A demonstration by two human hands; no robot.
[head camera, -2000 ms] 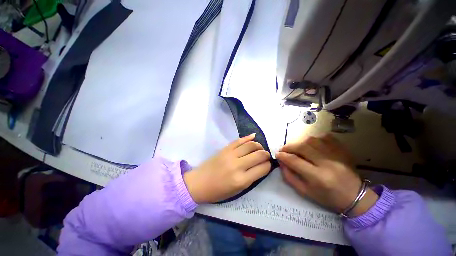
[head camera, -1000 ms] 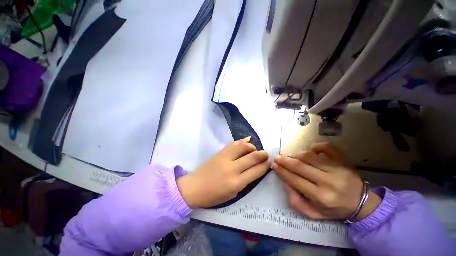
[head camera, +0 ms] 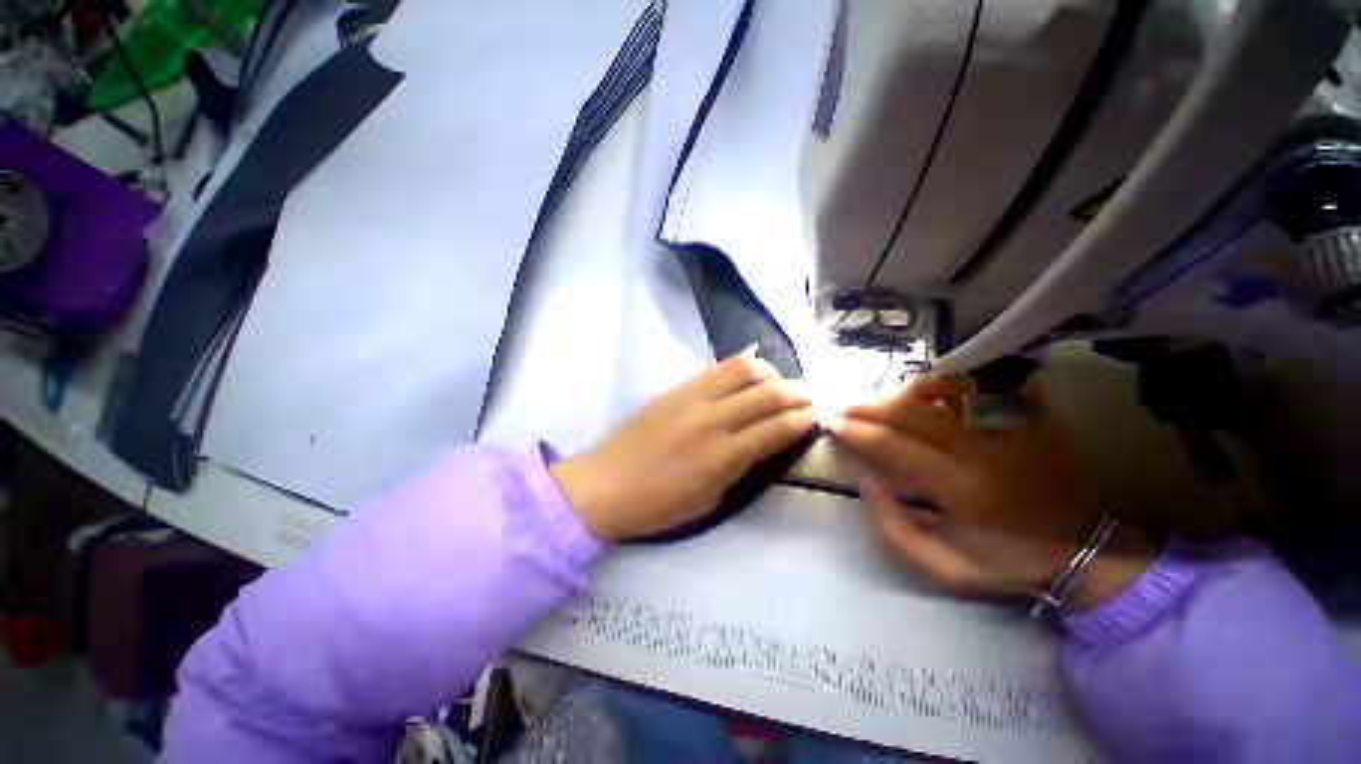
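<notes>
The panel being sewn [head camera: 597, 321], pale on its upper face with a dark folded edge, lies left of and in front of the needle area. My left hand [head camera: 694, 448] presses on it, fingertips at the dark edge. My right hand [head camera: 970, 478] pinches the edge at its fingertips, just in front of the presser foot [head camera: 881, 317]. The fingertips of both hands nearly touch. The white sewing machine head [head camera: 1030, 135] stands over the work at the right. Glare hides the needle point and the cloth edge there.
A bundle of cut pieces [head camera: 373, 269], pale with dark edges, lies left. A purple second machine [head camera: 67, 239] is far left, with a green basket [head camera: 172, 52] behind. The table ruler [head camera: 806, 657] runs along the front edge. A dark scrap clump [head camera: 1187, 388] lies right of the needle.
Both hands and the panel edge have moved away from the table's front edge, closer to the presser foot. More of the ruler shows. The hands keep hold of the cloth.
</notes>
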